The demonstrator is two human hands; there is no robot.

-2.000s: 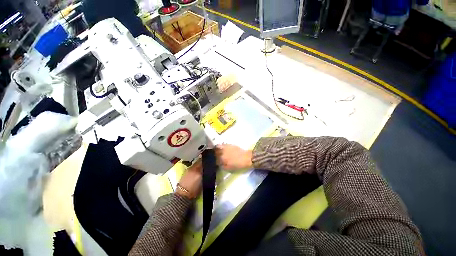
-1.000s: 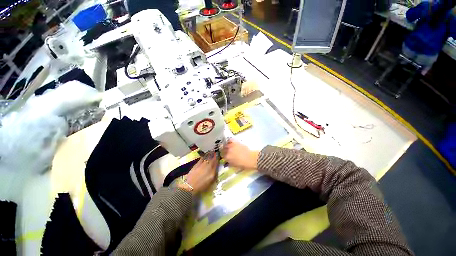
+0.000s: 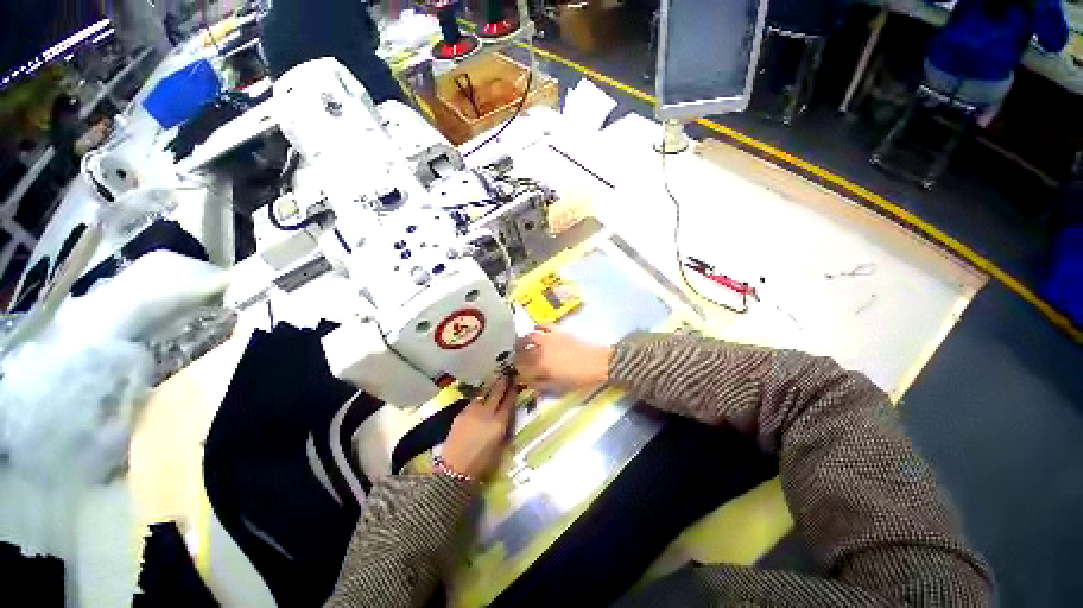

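The white sewing machine [image 3: 404, 273] has a red-ringed emblem on its end. My left hand [image 3: 479, 432] and my right hand [image 3: 561, 360] meet below the head at the needle area, which the fingers mostly hide. A black fabric strip [image 3: 425, 432] curves in from the left to my left hand, which holds it. My right hand's fingertips are together at the needle; whether they grip fabric cannot be told. The shiny metal plate [image 3: 570, 475] lies under the hands. The yellow attachment [image 3: 549, 297] sits right of the needle.
Black strips [image 3: 273, 439] lie in a pile at left, beside a crumpled clear plastic bag [image 3: 83, 368]. A wide black fabric piece [image 3: 629, 511] lies at front right. Red-handled snips [image 3: 727, 280] lie on the white table [image 3: 819, 309]. A panel [image 3: 709, 59] stands behind. A person in blue [image 3: 988, 48] sits far right.
The black strip hung down between my hands two seconds ago; now it runs left from my left hand. Both hands remain at the needle. The view has shifted.
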